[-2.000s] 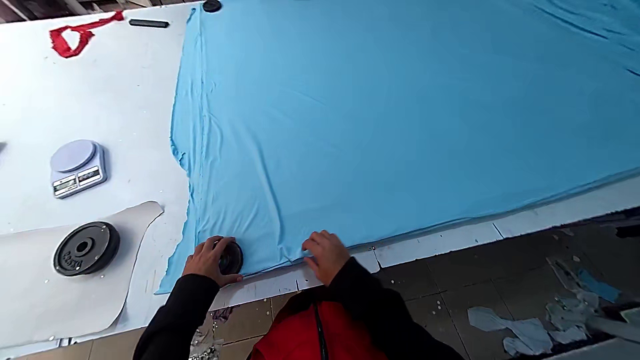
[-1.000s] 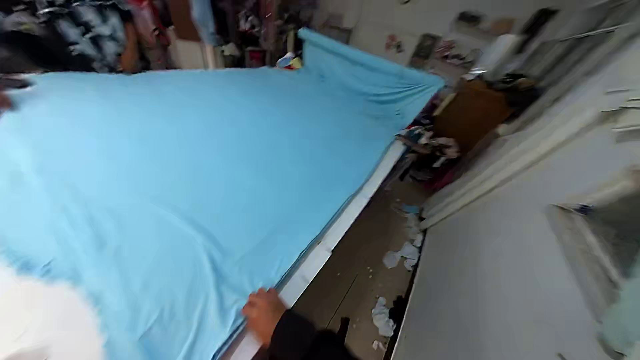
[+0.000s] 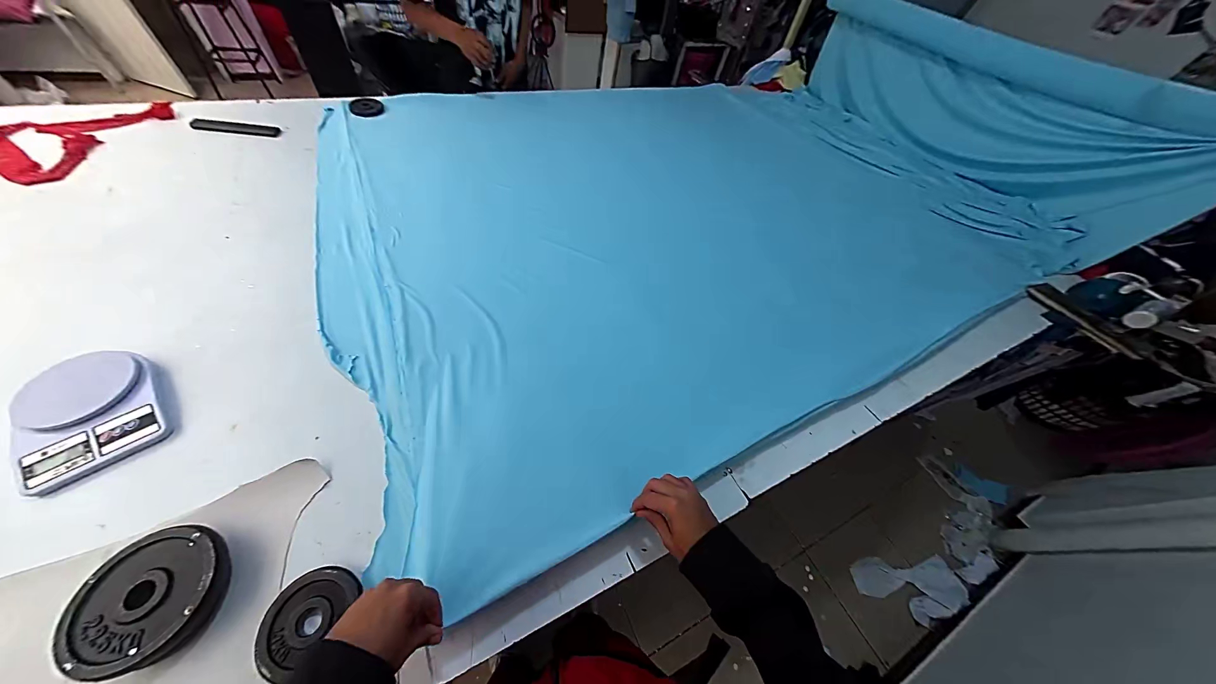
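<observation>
Light blue knit fabric (image 3: 665, 285) lies spread over a white table (image 3: 218, 285), its left edge ragged and wrinkled. My left hand (image 3: 394, 617) pinches the fabric's near left corner, right beside a small black weight plate (image 3: 306, 622). Farther right, my right hand (image 3: 674, 513) grips the near edge of the same fabric between thumb and fingers. A larger black weight plate (image 3: 142, 600) rests on a pale sheet (image 3: 275, 503) at the lower left. At the far left corner of the fabric sits another small black weight (image 3: 366, 107).
A digital kitchen scale (image 3: 87, 418) stands at the left. Red fabric scraps (image 3: 57, 142) and a black bar (image 3: 235, 127) lie behind it. A fabric roll (image 3: 1045, 66) hangs at the far right. Another person (image 3: 475, 43) is beyond the table. Scraps (image 3: 921, 579) litter the floor.
The small near plate lay on the fabric's corner two seconds ago; now it is left of the fabric. My left hand has gone from that plate to the corner. The view swung right and back.
</observation>
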